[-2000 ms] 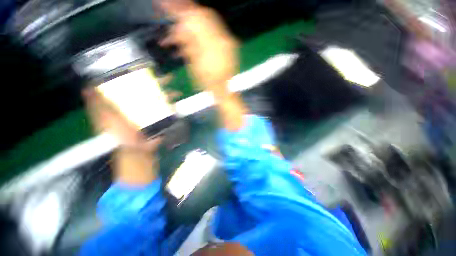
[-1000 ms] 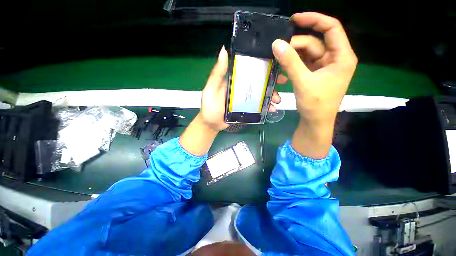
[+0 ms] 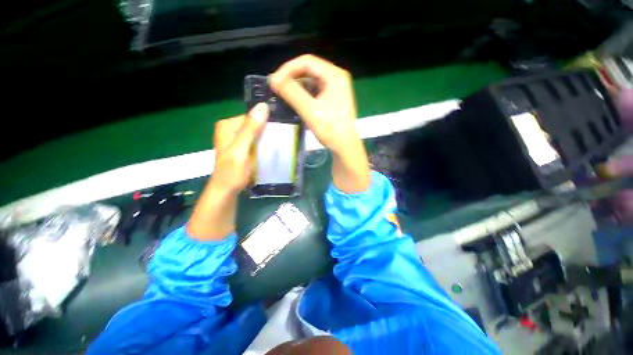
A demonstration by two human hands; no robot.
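Observation:
My left hand (image 3: 234,152) holds an open phone (image 3: 277,156) by its left side, thumb on the black upper part. The phone is upright in view, with a pale battery with yellow edges in its lower part. My right hand (image 3: 323,104) is at the phone's top right, thumb and forefinger together at the black inner back cover (image 3: 275,104). The fingers hide that corner, so I cannot tell if they grip it. A second open phone (image 3: 275,238) lies tilted on the green mat below.
Crinkled plastic bags (image 3: 55,256) and small black parts (image 3: 163,202) lie at left. A clear round dish (image 3: 316,158) is beside my right wrist. At right are a black slotted tray (image 3: 555,118) with a phone, a metal fixture (image 3: 517,260), and another person's hand (image 3: 618,166).
The view has turned, bringing the black tray and another person into sight at right. My left thumb has moved onto the phone's upper part. My right hand stays at its top corner.

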